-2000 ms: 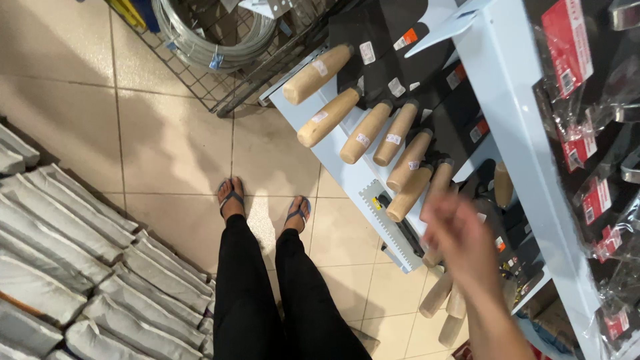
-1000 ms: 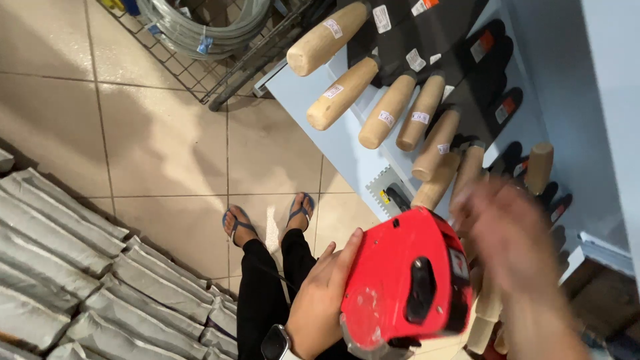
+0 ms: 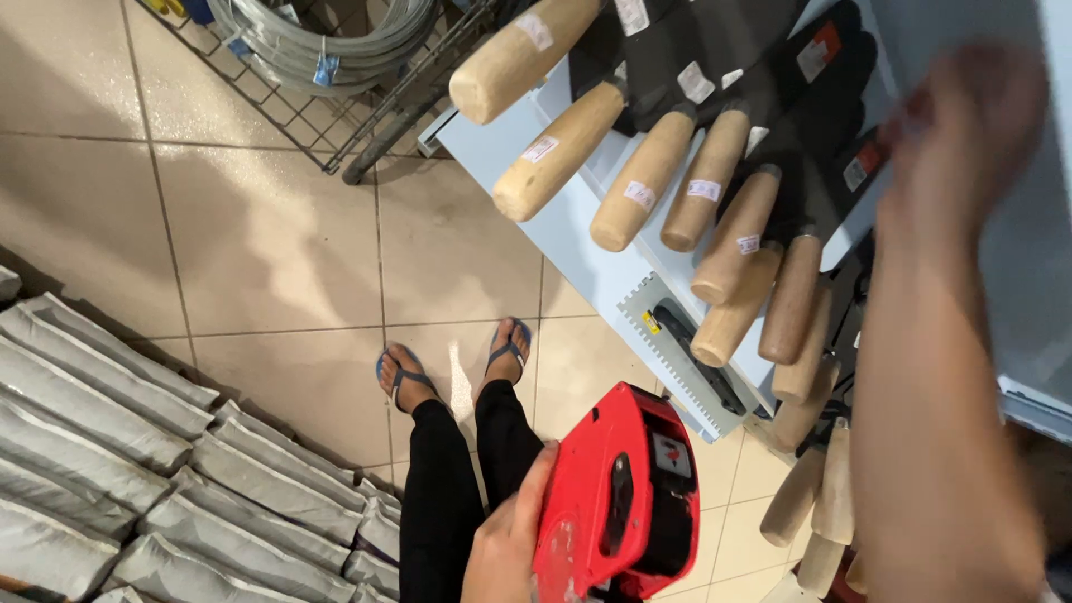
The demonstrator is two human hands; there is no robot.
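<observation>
My left hand [image 3: 511, 536] holds a red and black handheld price labeler [image 3: 624, 494] at the bottom middle. Blurred, my right hand [image 3: 976, 117] is raised at the upper right, over the black trowel blades; whether its fingers hold anything cannot be made out. Between the hands, several trowels with wooden handles [image 3: 641, 180] stick out from a pale blue shelf [image 3: 578, 243], many handles bearing small stickers. A notched steel trowel [image 3: 682, 356] with a black handle lies at the shelf's lower edge.
Coils of galvanized wire [image 3: 335, 50] sit in a wire rack [image 3: 276, 117] at the upper left. Stacked grey bags [image 3: 100, 452] fill the lower left. My feet in flip-flops stand on the tiled floor [image 3: 276, 251]. More wooden handles [image 3: 796, 494] hang lower right.
The red labeler, not in view two seconds ago, appears in my left hand one second ago and now. My right hand has moved away from the labeler toward the upper right.
</observation>
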